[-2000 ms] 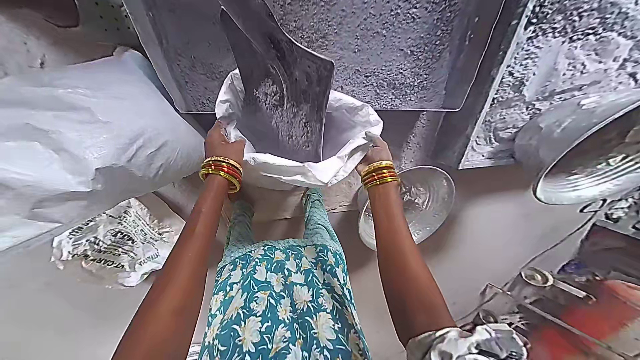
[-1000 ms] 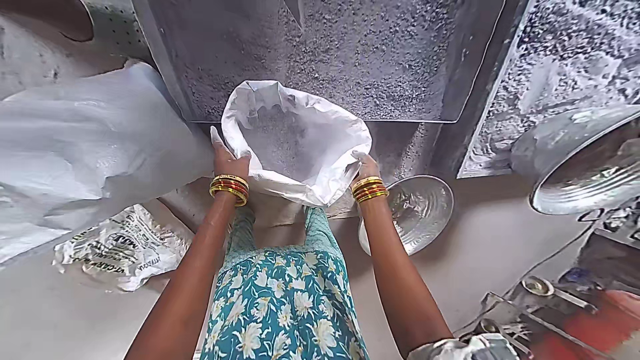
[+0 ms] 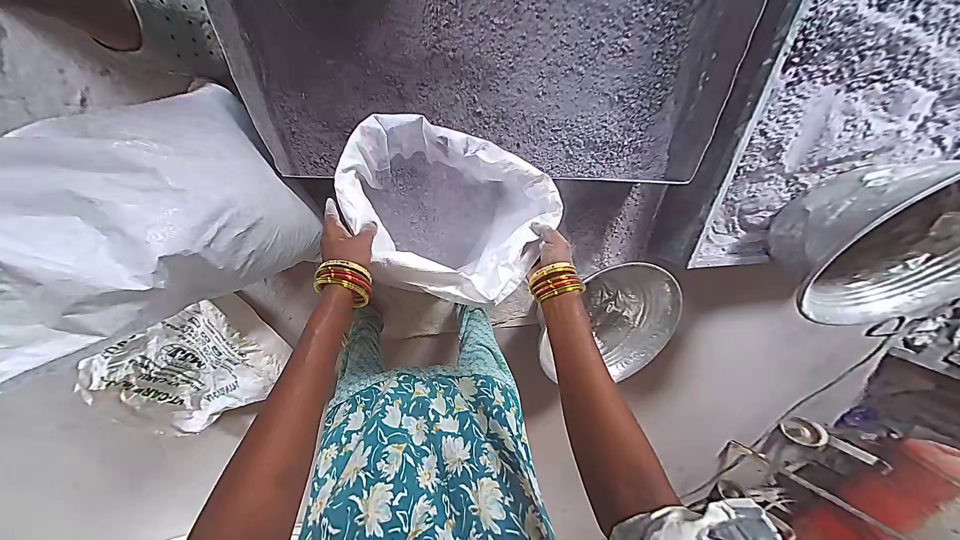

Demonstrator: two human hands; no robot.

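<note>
A white woven sack (image 3: 517, 202) with a rolled rim stands wide-mouthed at the centre, grey powder (image 3: 442, 206) visible inside. My left hand (image 3: 347, 238) is at the left side of its rim, thumb against the cloth and one finger pointing up; how firmly it grips is hard to tell. On the right side, my right hand (image 3: 549, 246) pinches the rim between thumb and fingers. Both wrists carry yellow and red bangles. Just beyond the sack lies a large metal tray (image 3: 495, 82) covered with grey granular powder.
A big full white sack (image 3: 150, 210) leans at the left, above a crumpled printed bag (image 3: 187, 364). Right of my right hand is a metal basin (image 3: 637, 315); a larger one (image 3: 892, 247) sits farther right beside a powder-covered surface (image 3: 847, 127). Tools and a cable (image 3: 810, 394) lie lower right.
The dark metal scoop that was in the sack's mouth two seconds ago is out of view. The sack's mouth now shows fully, with both hands still at its sides.
</note>
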